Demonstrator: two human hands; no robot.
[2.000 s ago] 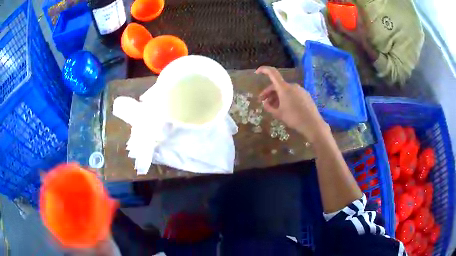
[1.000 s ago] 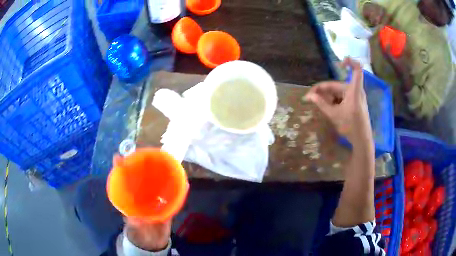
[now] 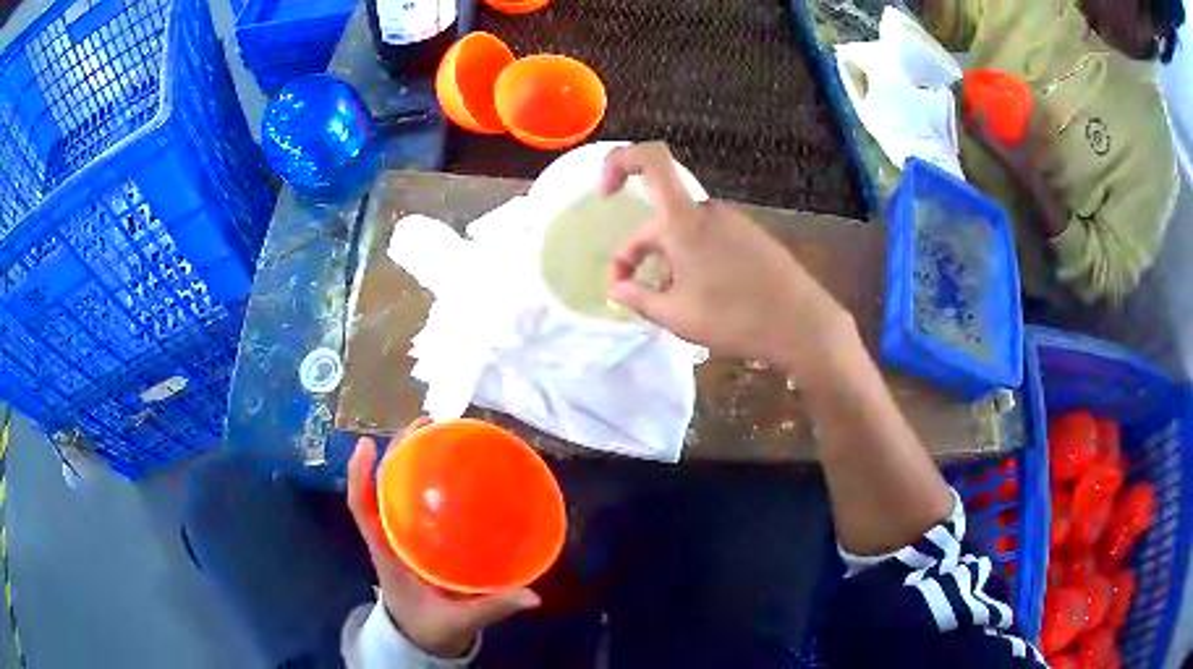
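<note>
My left hand (image 3: pixel 425 595) holds an orange plastic half shell (image 3: pixel 471 507) below the board's front edge, its open side facing up towards me. My right hand (image 3: pixel 733 281) is over the white bowl (image 3: pixel 563 177) of pale cloudy liquid, thumb and index finger pinched low at the bowl's right side. A small pale bit, seemingly a clear plastic insert (image 3: pixel 616 309), shows at the fingertips. White cloth (image 3: pixel 576 392) lies crumpled beside and under the bowl. My right hand hides part of the bowl and most loose inserts on the brown board (image 3: pixel 837 438).
Orange shells (image 3: pixel 550 101) stand on the dark belt (image 3: pixel 707 79) beyond the board. A dark bottle (image 3: pixel 416 26) and blue shiny ball (image 3: pixel 317 131) are left. A blue tray (image 3: pixel 952 281), a blue crate of shells (image 3: pixel 1079 549) and a seated person (image 3: pixel 1099 157) are right.
My right hand has moved left from above the loose inserts to over the bowl. The left hand's shell has moved right from the far left, its open side now towards me.
</note>
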